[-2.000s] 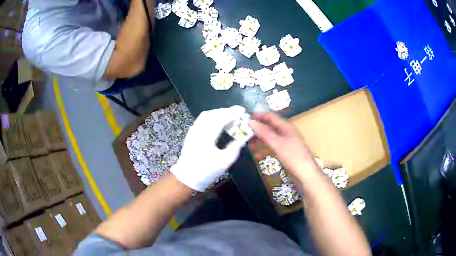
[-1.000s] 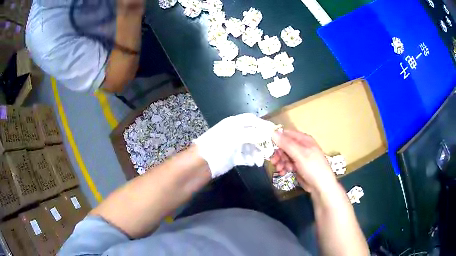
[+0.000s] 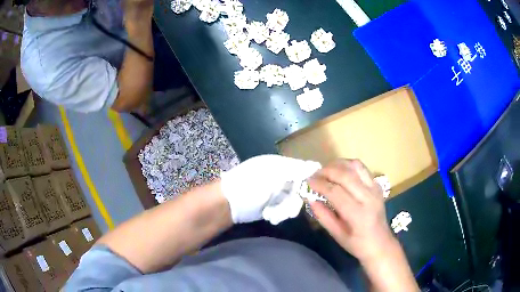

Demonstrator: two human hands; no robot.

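Note:
My left hand [image 3: 265, 185], in a white glove, is closed around a white plastic part [image 3: 308, 191] at the near edge of the cardboard tray. My bare right hand [image 3: 350, 202] touches the same part from the right, its fingers bent over it. The hands hide most of the part. The cardboard tray [image 3: 370, 140] lies under and behind my right hand. A few white parts [image 3: 382, 185] show in its near end. Several lobed white parts [image 3: 272, 74] lie loose on the dark green bench [image 3: 259, 122].
A carton of small whitish parts [image 3: 185, 154] stands left of the bench. A co-worker's arm [image 3: 135, 74] is at upper left. A blue sheet [image 3: 439, 85] holds two white parts. One white part [image 3: 401, 221] lies right of the tray. Stacked cartons [image 3: 43, 188] stand at far left.
Both hands have moved down and right from beside the tray to its near end, still together at a part. A second white part now shows on the blue sheet. The co-worker's arm has shifted.

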